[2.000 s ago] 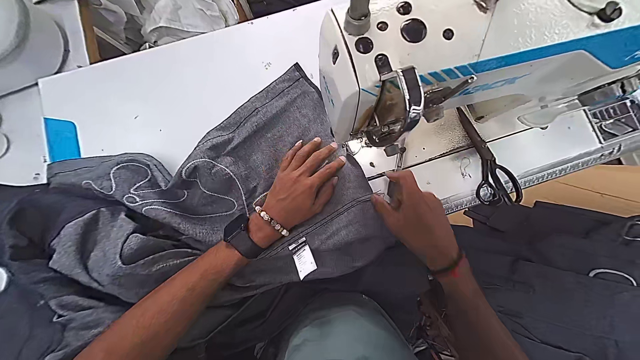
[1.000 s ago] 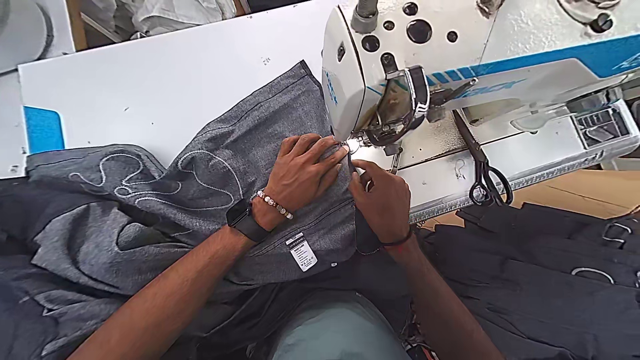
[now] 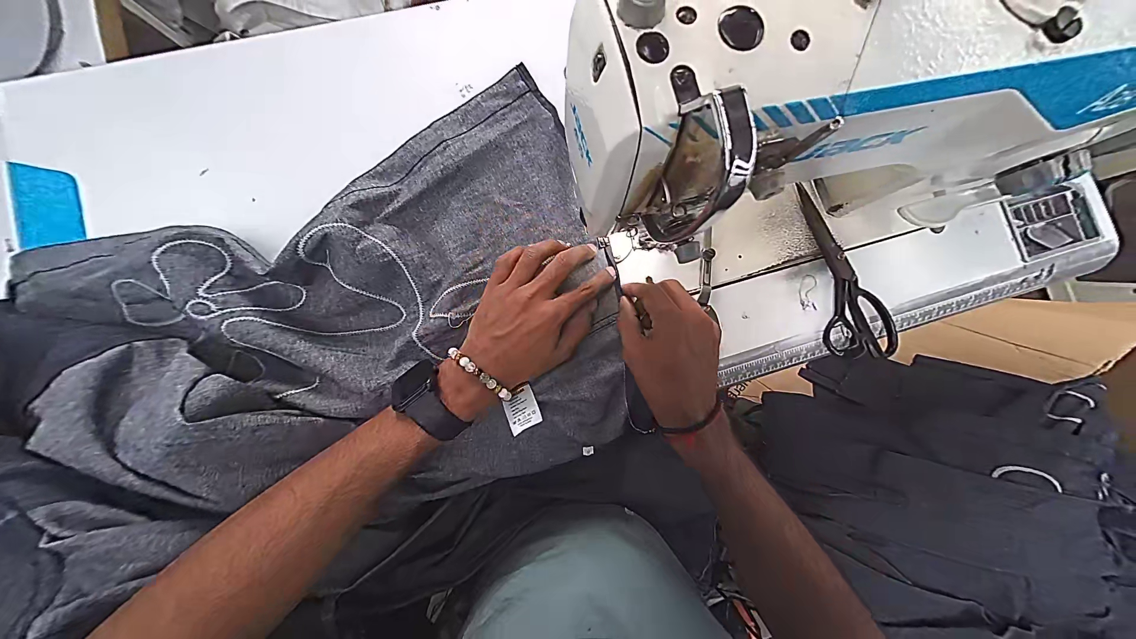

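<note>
A dark grey garment [image 3: 373,266] with light embroidered outlines and a white label [image 3: 522,410] lies across the bed of a Jack sewing machine [image 3: 612,115]. My left hand [image 3: 532,319] presses flat on the cloth, its fingertips by the edge at the presser foot [image 3: 621,247]. On the other side of that edge, my right hand [image 3: 670,346] pinches the dark hem with thumb and finger curled, close below the needle area. A small metal thing shows between its fingers; what it is cannot be told.
Black-handled scissors [image 3: 852,302] lie on the machine bed to the right. A pile of dark fabric pieces [image 3: 905,479] with light cords rests at the lower right, beside brown cardboard [image 3: 994,346]. The white table [image 3: 266,115] extends to the left.
My right hand has moved from the lower edge of the cloth up to the seam near the needle. My left hand stays on the cloth, its fingertips at the presser foot.
</note>
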